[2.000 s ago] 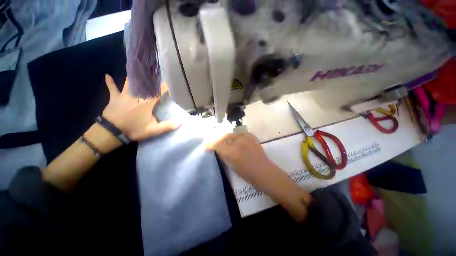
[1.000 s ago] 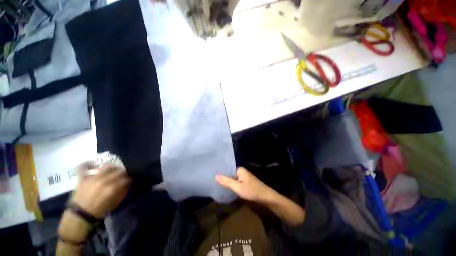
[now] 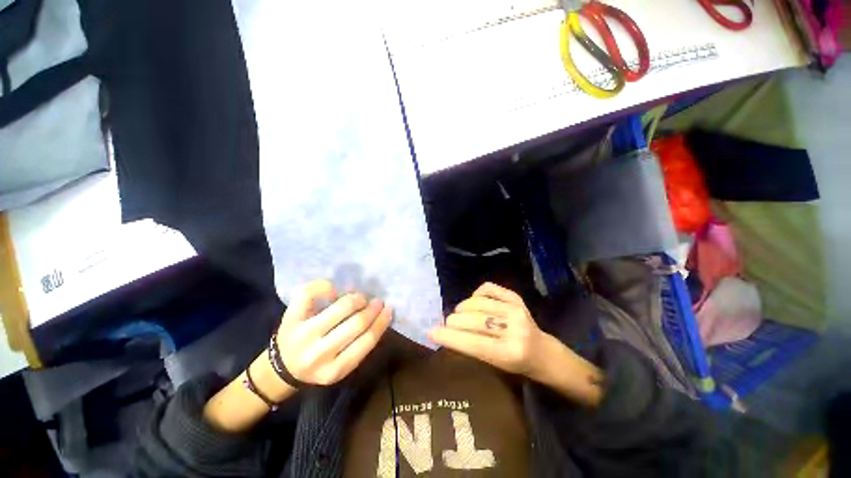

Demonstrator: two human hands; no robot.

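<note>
The grey-blue fabric panel [image 3: 341, 168] runs from the top edge of the view down over the table's front edge. My left hand [image 3: 336, 336] holds its lower end with curled fingers. My right hand [image 3: 490, 331] pinches its lower right corner between thumb and finger. The black fabric panel [image 3: 177, 112] lies beside and partly under it at the left. The sewing machine's head and needle are out of view.
Scissors with yellow and red handles [image 3: 606, 47] lie on the white table [image 3: 504, 103]. A second red handle [image 3: 728, 11] shows at the top right. Part-sewn grey pieces [image 3: 56, 140] lie at left. A blue-framed bin [image 3: 686, 317] with cloth stands below right.
My left hand has moved right from the black panel to the grey-blue panel's lower end. My right hand has shifted to its corner. The view has tilted down, and the machine has left it.
</note>
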